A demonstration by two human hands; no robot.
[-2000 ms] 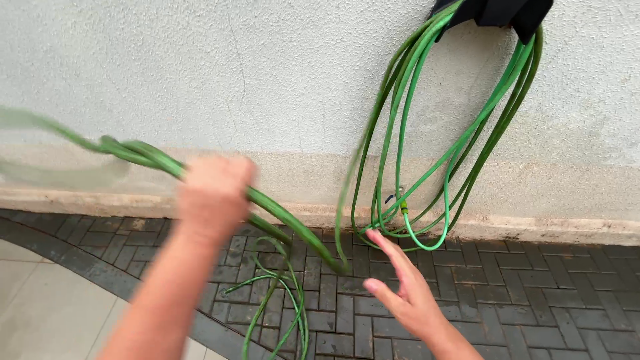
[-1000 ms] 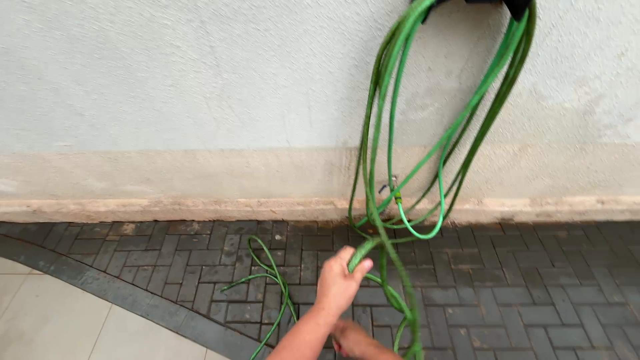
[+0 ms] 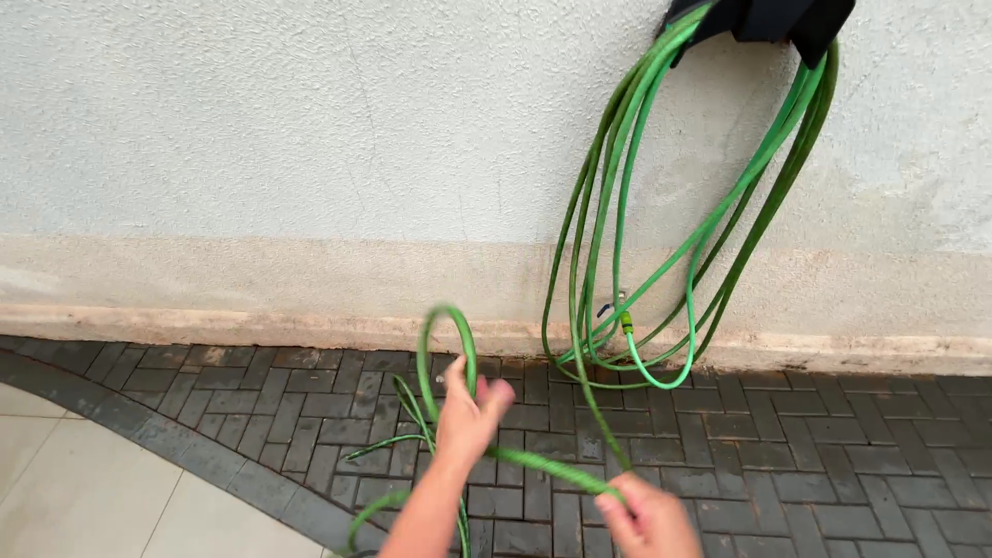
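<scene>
A green garden hose [image 3: 597, 209] hangs in several long loops from a black wall-mounted hose holder [image 3: 763, 23] at the upper right. One strand runs down from the loops to my right hand [image 3: 651, 515], which is closed around the hose at the lower middle. From there a stretch of hose passes left to my left hand [image 3: 469, 411]. A raised bend of hose stands at my left fingers, which are partly spread and blurred; whether they grip it is unclear. More loose hose [image 3: 411, 438] lies on the paving behind and below my left forearm.
A wall tap with a blue lever [image 3: 604, 311] and a yellow-green hose connector [image 3: 626, 322] sits low on the textured wall [image 3: 271, 139]. Dark herringbone paving [image 3: 814, 457] meets a curved stone border [image 3: 201, 457] and pale floor tiles [image 3: 85, 480] at the lower left.
My hands were close together on the hose one second ago and are now apart, the right one farther right. A bend of hose now rises at my left hand.
</scene>
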